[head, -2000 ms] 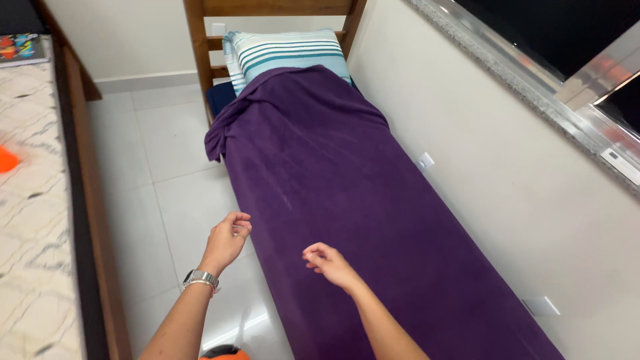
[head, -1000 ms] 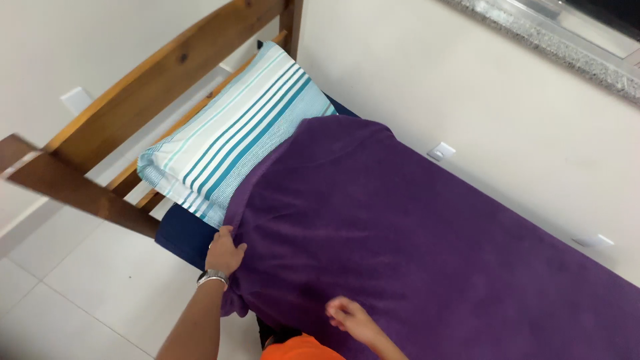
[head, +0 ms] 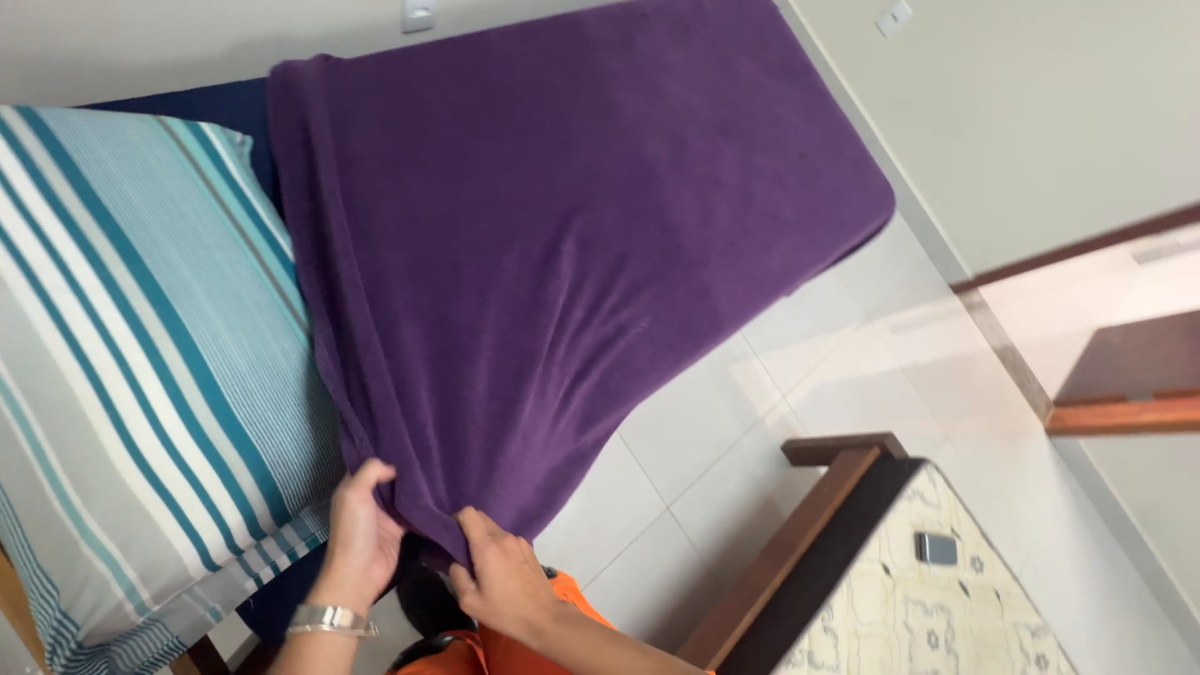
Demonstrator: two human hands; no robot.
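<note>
A purple blanket (head: 562,216) covers most of the bed, its near edge pulled into folds toward my body. My left hand (head: 361,534), with a metal watch band at the wrist, grips the blanket's folded top edge beside the pillow. Just right of it, my right hand (head: 502,567) pinches the same blanket near its corner. A pillow (head: 159,328) in a teal, white and grey striped case lies at the left, on the dark blue mattress (head: 211,108). Parts of my fingers are hidden by the cloth.
At the lower right stands another bed with a dark wooden frame (head: 783,553) and a patterned mattress (head: 923,609), on which a small dark object (head: 937,548) lies. Tiled floor (head: 675,478) runs between the beds. Walls with outlets border the blanketed bed.
My right hand, above the blanket and holding nothing a second ago, now holds it near my left hand. The blanket's near side is drawn out toward me. The view has turned strongly toward the bed's foot.
</note>
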